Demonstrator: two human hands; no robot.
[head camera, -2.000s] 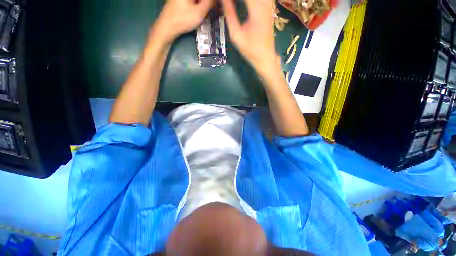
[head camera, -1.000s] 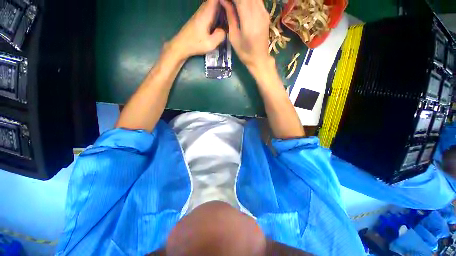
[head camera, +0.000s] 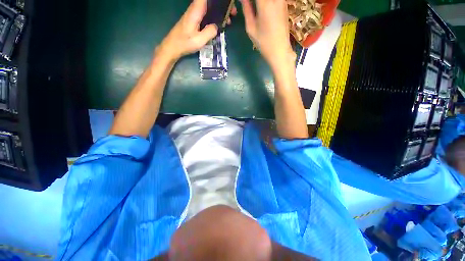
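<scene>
An open phone unit (head camera: 213, 57) lies on the green bench mat, its lower end uncovered and silvery. My left hand (head camera: 191, 31) holds a flat black battery (head camera: 216, 11), tilted, above the upper part of the phone. The battery is cut off by the top edge of the picture. My right hand (head camera: 268, 24) is to the right of the battery, apart from it, its fingertips cut off by the top edge. Whether it holds something small cannot be told.
A red bin (head camera: 326, 21) of tan strips stands at the upper right, over a white plate (head camera: 312, 66). Yellow ribbed edges (head camera: 338, 81) and a black tray stack (head camera: 392, 86) are at right. Phone trays (head camera: 56, 92) stand at left. Another person's blue sleeve (head camera: 408, 181) shows at far right.
The battery now shows lifted in my left hand, and more of the phone is uncovered. My right hand has moved right, away from my left hand. Loose strips beside the bin are now mostly hidden.
</scene>
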